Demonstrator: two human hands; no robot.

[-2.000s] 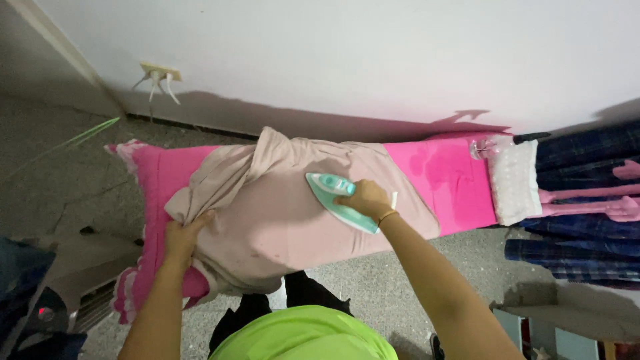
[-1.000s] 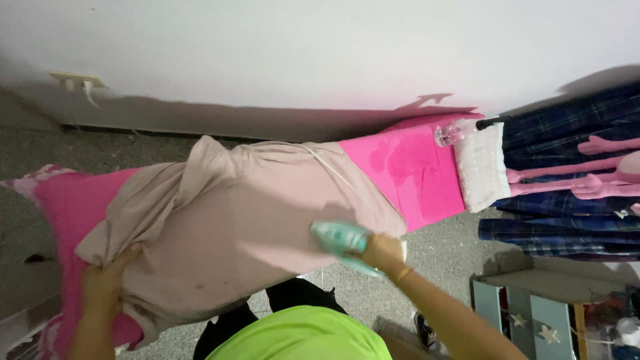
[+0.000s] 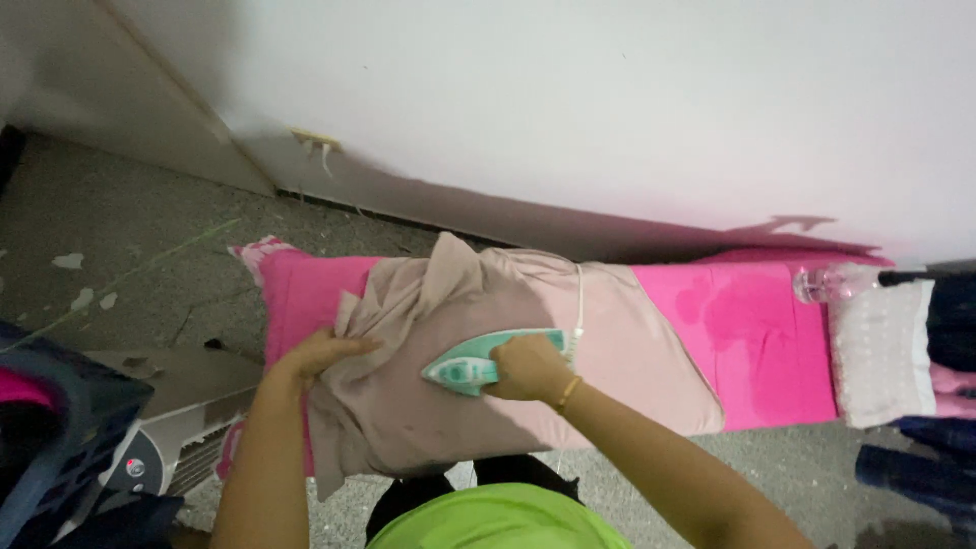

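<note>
A beige garment [image 3: 610, 366] lies over the pink ironing board [image 3: 762, 343], smoother at the right and bunched in folds at the left. My right hand [image 3: 530, 368] is closed round the handle of a teal and white clothes iron [image 3: 461, 368], which rests on the middle of the fabric with its tip towards the left. A white cord runs from the iron's rear up over the cloth. My left hand [image 3: 328, 354] holds the bunched edge of the garment near the board's left end.
A clear bottle [image 3: 820, 284] and a folded white cloth [image 3: 881, 354] lie at the board's right end, beside dark clothes. At lower left are a dark basket [image 3: 84, 427] and a grey appliance with a red light [image 3: 136, 467]. A wall outlet [image 3: 314, 139] holds plugs.
The iron, in my right hand, has moved left over the garment, towards the folds. My left hand keeps its place at the bunched edge. The view has shifted.
</note>
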